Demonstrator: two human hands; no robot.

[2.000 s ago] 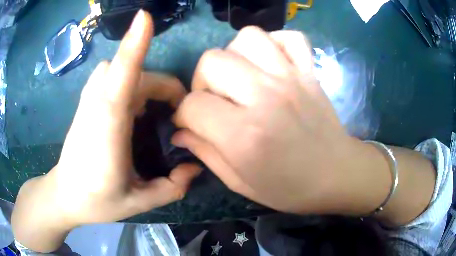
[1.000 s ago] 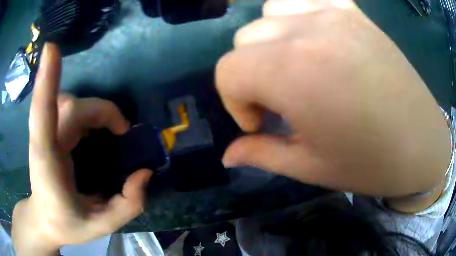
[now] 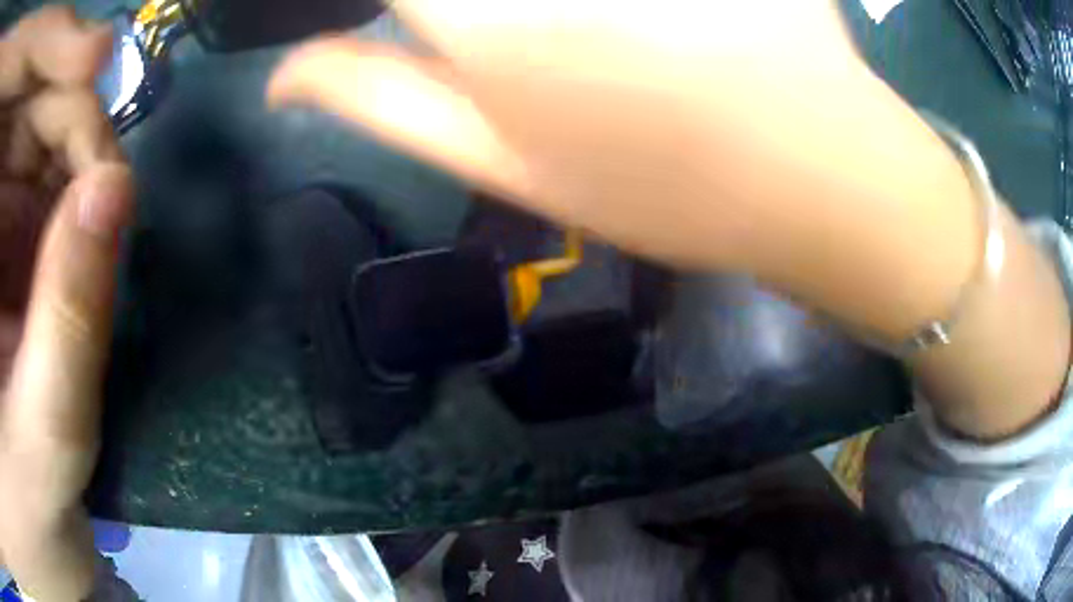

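Observation:
A black rounded-square display module (image 3: 435,313) lies on the dark fixture (image 3: 334,376), its orange flex cable (image 3: 530,288) bent to the right over the greyish middle. My left hand (image 3: 53,294) is at the far left edge, away from the module, partly cut off, with nothing visible in it. My right hand (image 3: 518,106) is blurred and reaches across the top, above the module. Its thumb points left; its other fingers are cut off by the top edge, so whether it holds anything is hidden.
Black stacked pieces (image 3: 277,18) lie at the top left. A loose module (image 3: 126,77) with a silvery face is beside my left fingers. A clear shiny film (image 3: 730,353) lies right of the fixture. Dark tweezers (image 3: 994,45) are at the top right. The bench edge curves along the bottom.
My left hand has let go of the module and moved away left. My right hand has moved up and left across the bench. The module now lies uncovered on the fixture.

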